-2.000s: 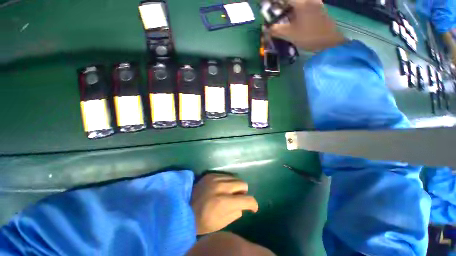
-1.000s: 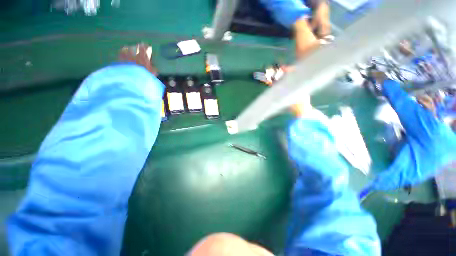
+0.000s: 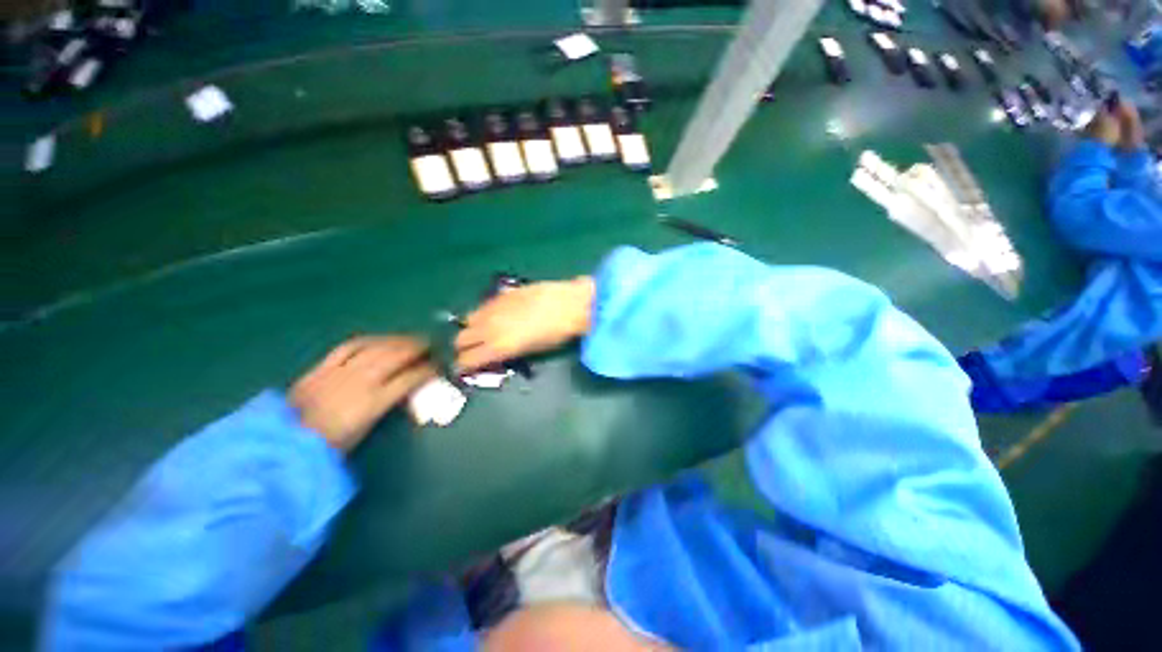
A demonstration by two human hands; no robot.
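My left hand [image 3: 363, 385] is low over the mat, its fingertips at a white piece [image 3: 437, 401]. Whether it grips the piece is unclear. My right hand [image 3: 525, 326] is just to the right, fingers bent down over a black unit [image 3: 511, 282]. Dark parts show above and below this hand, with a small white patch [image 3: 487, 380] under the fingers. The hand hides most of the unit, and blur hides detail. A row of several black units with white rectangles [image 3: 506, 158] stands farther back. A dark pen-like tool [image 3: 698, 231] lies right of them.
A grey post [image 3: 745, 89] rises right of the row. White strips [image 3: 949, 217] lie farther right. More units [image 3: 918, 64] are at the back right. White pads [image 3: 209, 103] and a dark heap [image 3: 83, 49] are back left. Another person's blue sleeve [image 3: 1090, 274] is at right.
The view has shifted. Both my hands have come back from the far side and are now close together near me, at the white piece and black unit. The whole row shows again.
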